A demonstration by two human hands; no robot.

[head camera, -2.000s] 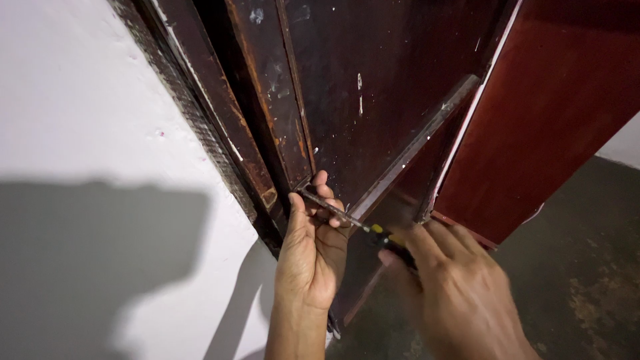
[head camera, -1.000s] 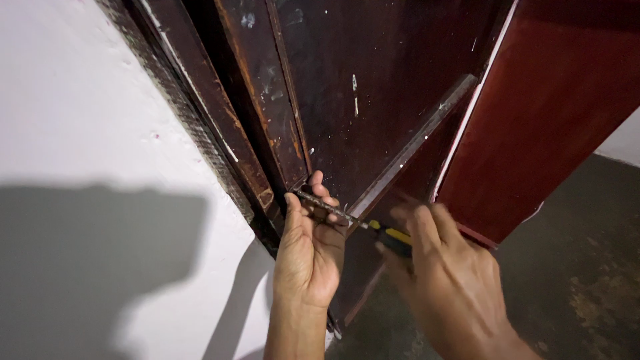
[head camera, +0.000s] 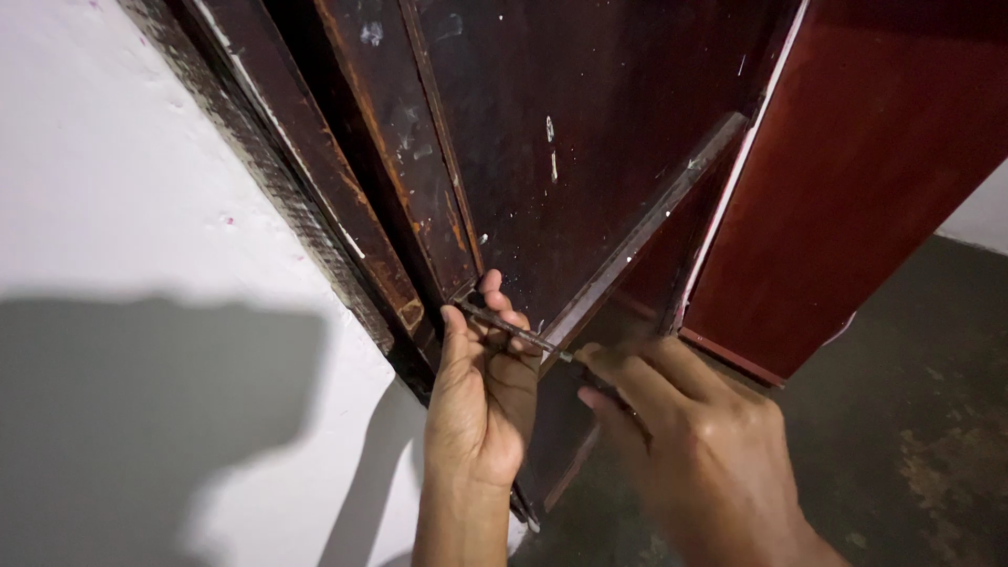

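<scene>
A dark wooden door (head camera: 567,157) with paint specks fills the centre. My right hand (head camera: 693,425), slightly blurred, is closed round the handle of a screwdriver (head camera: 528,335), most of the handle hidden in the fingers. Its long dark shaft runs up and left to the door's lower edge corner. My left hand (head camera: 480,386) is palm up below that corner, its thumb and fingertips around the shaft's far end and touching the door's edge. The tip and whatever it meets are too dark and small to tell.
At left stands a white wall (head camera: 118,157) with a shadow on it, beside a worn wooden door frame (head camera: 315,165). A reddish-brown panel (head camera: 850,181) rises at right above the dark, stained floor (head camera: 882,457). A pale-edged rail (head camera: 646,236) crosses the door diagonally.
My right hand has shifted its fingers on the screwdriver's handle; the yellow and black handle showed earlier and is now mostly covered. My left hand stays at the door's corner.
</scene>
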